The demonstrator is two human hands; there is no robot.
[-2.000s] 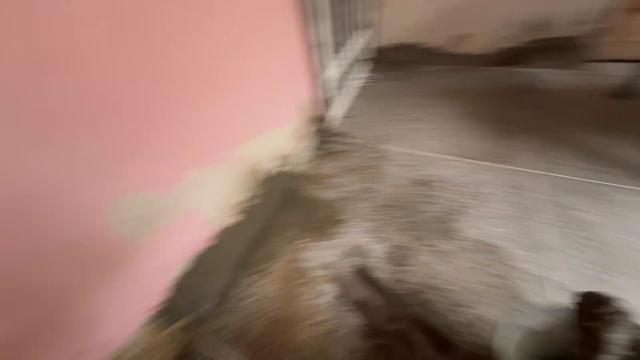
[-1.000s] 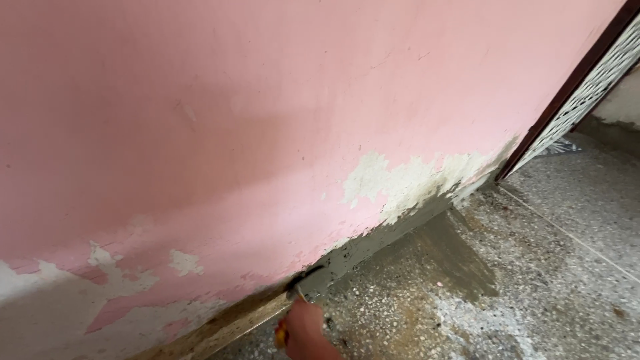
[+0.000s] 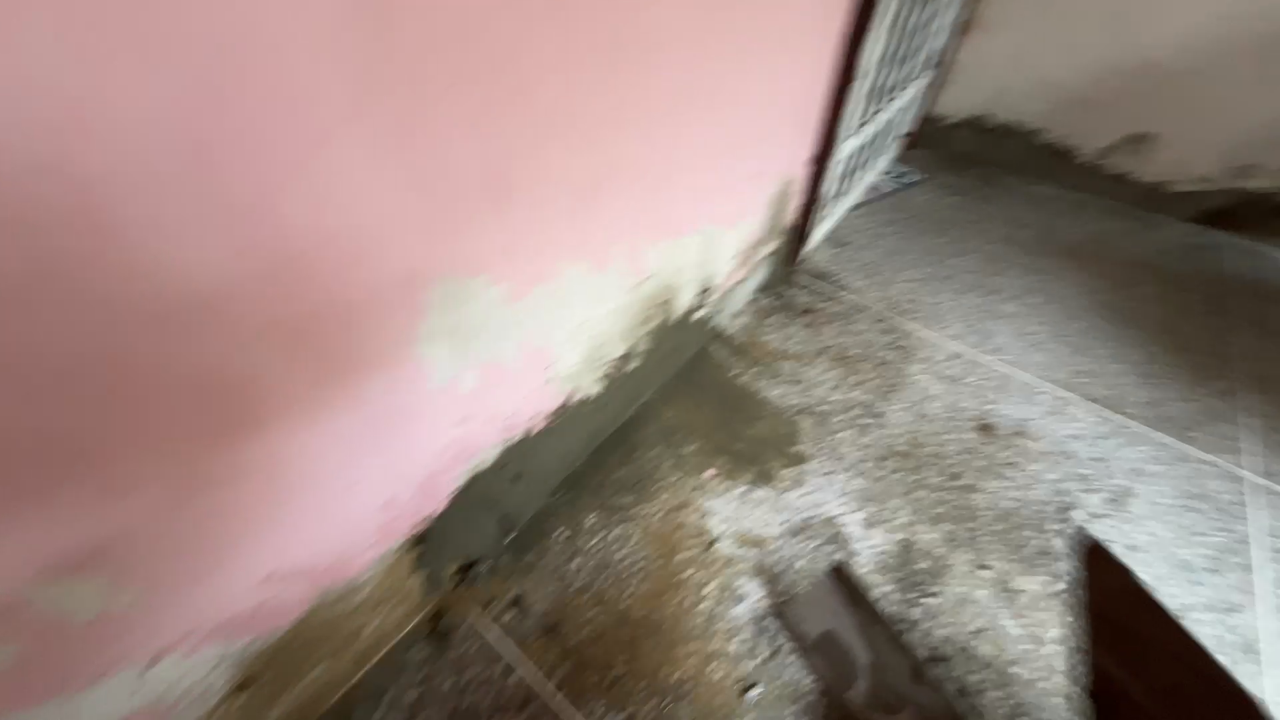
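Note:
Neither my left hand nor my right hand is in view. Wet grey mortar (image 3: pixel 560 450) forms a band along the foot of the pink wall (image 3: pixel 300 250), and a damp smear (image 3: pixel 740 420) lies on the floor beside it. Above the band the paint has peeled to a pale patch (image 3: pixel 560 320). A flat grey-brown piece (image 3: pixel 860 650), blurred and of unclear kind, lies at the bottom, right of centre. The dark brown pointed thing (image 3: pixel 1150 640) at the lower right is cut off by the frame's edge; I cannot tell what it is.
A white metal lattice gate (image 3: pixel 870 120) stands beside a dark frame post (image 3: pixel 830 130) at the wall's end. Beyond it, another wall (image 3: pixel 1120 80) has grey mortar along its foot. The speckled floor (image 3: pixel 950 480) has pale joint lines.
The hand that was at the wall's foot with a tool a second ago is out of view. The view has swung right, toward the gate and floor.

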